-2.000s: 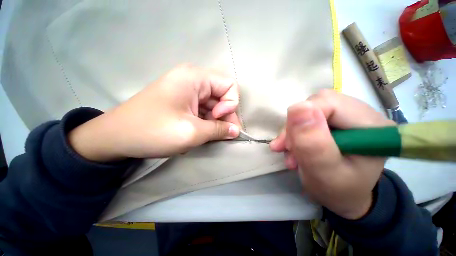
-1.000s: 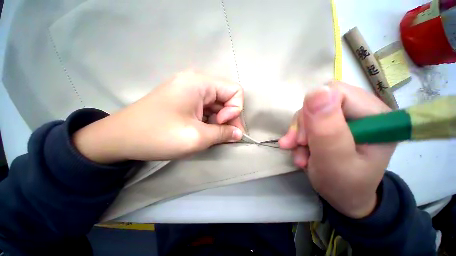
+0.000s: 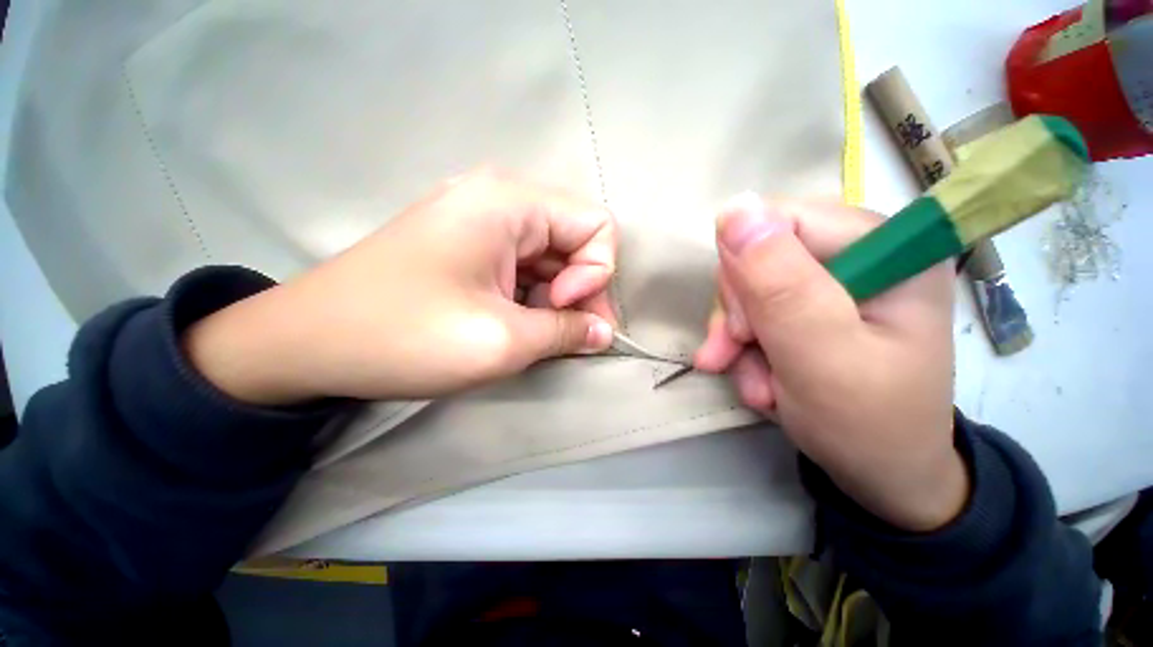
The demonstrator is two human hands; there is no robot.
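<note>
A large beige bag body (image 3: 367,114) with dotted stitch lines lies flat, with yellow edge trim (image 3: 852,114) on its right side. My left hand (image 3: 468,297) pinches the top edge seam (image 3: 642,351) between thumb and fingers. My right hand (image 3: 841,341) holds the awl (image 3: 955,209) by its thick green and yellow handle, which slants up to the right. The awl's thin metal tip sticks out below my right fingertips, over the beige piece just below the seam. Any thread ends at the seam are too small to tell.
At the right lie a wooden-handled brush (image 3: 904,114) with dark writing, a yellow block partly hidden behind the awl, a pale tangle of thread scraps (image 3: 1085,234) and a red container (image 3: 1075,82). The white table's front edge (image 3: 607,531) runs below the bag. Yellow-edged pieces (image 3: 828,604) hang below it.
The awl's handle has swung upward and its tip now points down to the left, away from the seam. My right hand has turned and moved slightly left. My left hand has barely moved.
</note>
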